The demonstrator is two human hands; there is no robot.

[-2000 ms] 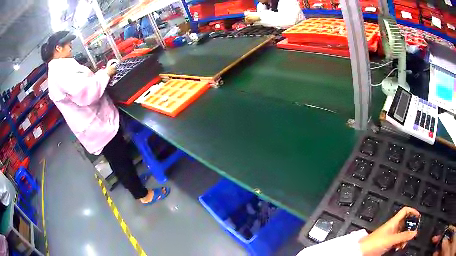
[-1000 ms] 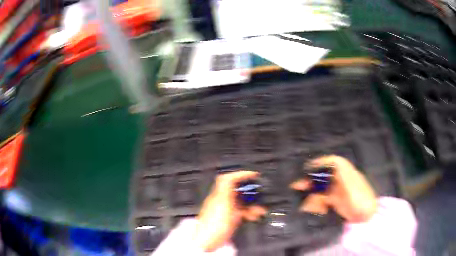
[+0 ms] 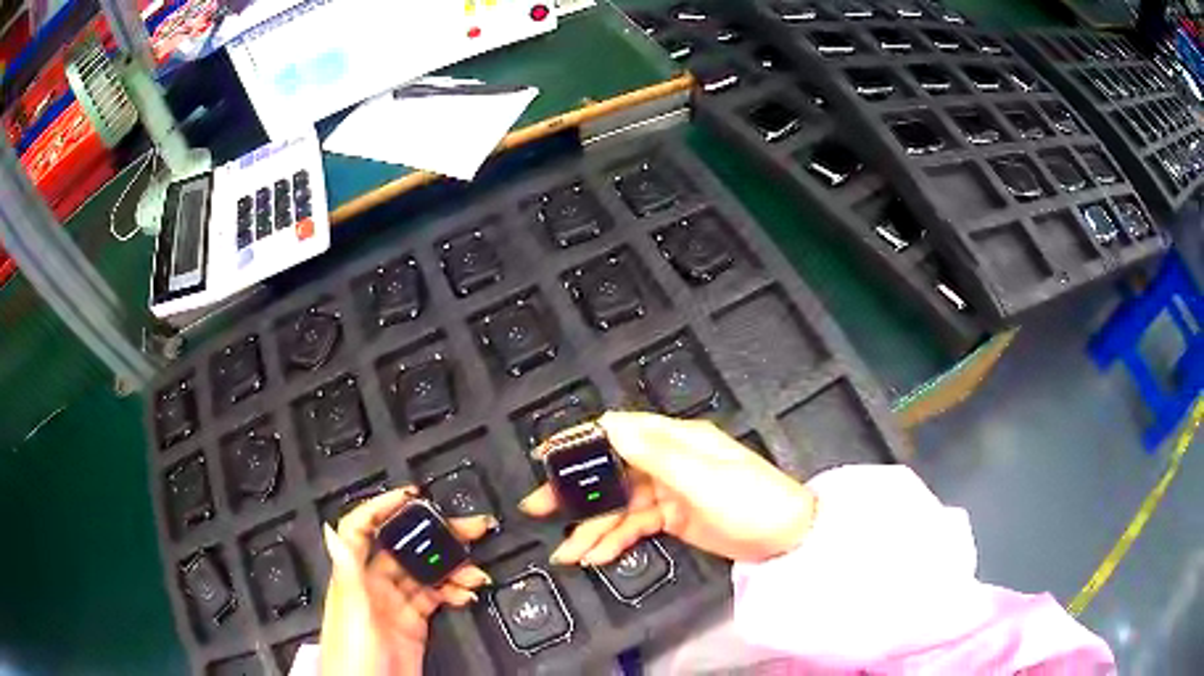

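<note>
My left hand [image 3: 383, 594] holds a smartwatch body [image 3: 424, 541] between thumb and fingers. Its lit screen faces up with small white text and a green spot. My right hand [image 3: 687, 495] holds a second smartwatch body [image 3: 585, 475], its lit screen also showing white text and a green spot. Both hands are above a dark foam tray [image 3: 779, 383] with square pockets. Many pockets hold watch bodies lying face down with round sensor marks. Several pockets at the tray's right side are empty. My hands cover part of the tray.
A white calculator [image 3: 244, 225] stands beyond the tray at left, near a pale green fan [image 3: 103, 93]. A paper slip [image 3: 436, 126] with a pen [image 3: 462, 90] lies beside a white test machine [image 3: 357, 53]. More foam trays [image 3: 970, 192] overlap at right. A blue stool [image 3: 1155, 343] is on the floor.
The view has swung right and down, from the green bench and standing person to the foam tray. Both hands still hold watch bodies, now closer together and sharper.
</note>
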